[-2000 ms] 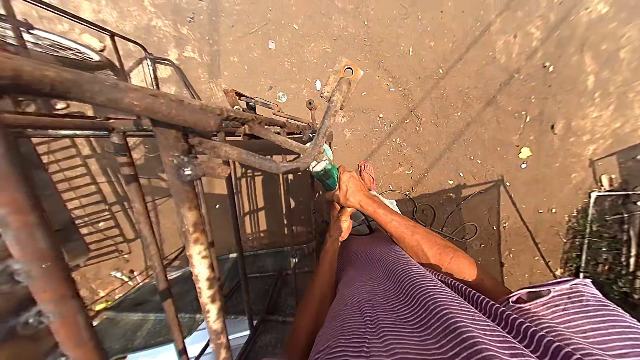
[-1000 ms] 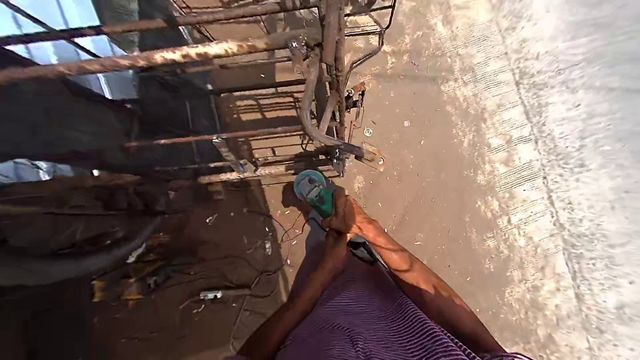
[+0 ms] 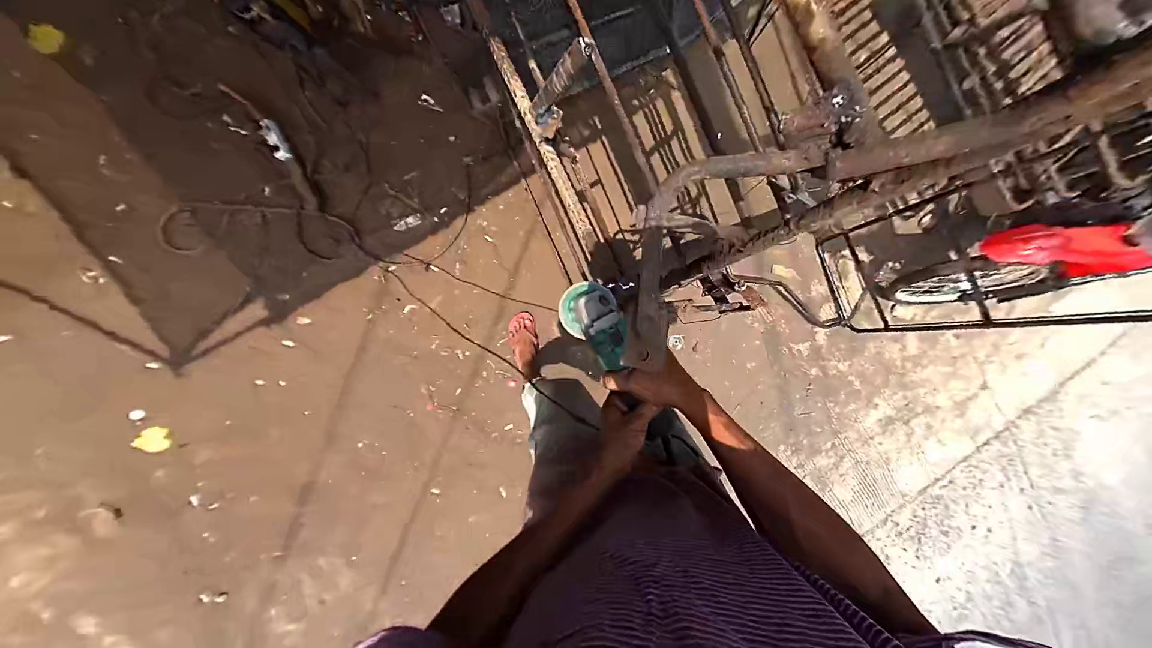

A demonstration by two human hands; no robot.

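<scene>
A green angle grinder [image 3: 601, 326] with a round disc at its far end points away from me. My left hand [image 3: 627, 425] grips the rear of its body, close to my waist. Just ahead of it, my right hand [image 3: 664, 382] is closed around the grinder too, partly under a flat metal tab. The disc lies beside a bent, rusty steel tube [image 3: 654, 261] of a welded frame; whether it touches the metal cannot be told. A black power cord [image 3: 468, 337] runs from the tool's side across the ground to the left.
Rusty frame bars [image 3: 954, 139] spread over the upper right, with a spoked wheel [image 3: 967, 281] and a red object [image 3: 1066, 249] beyond. My sandalled foot [image 3: 523, 342] stands left of the grinder. Looped cable [image 3: 261, 209] lies on the shaded dirt, and a yellow leaf [image 3: 151, 439] farther down.
The view has swung strongly, so the frame now extends to the upper right rather than the left. Both hands have stayed on the grinder.
</scene>
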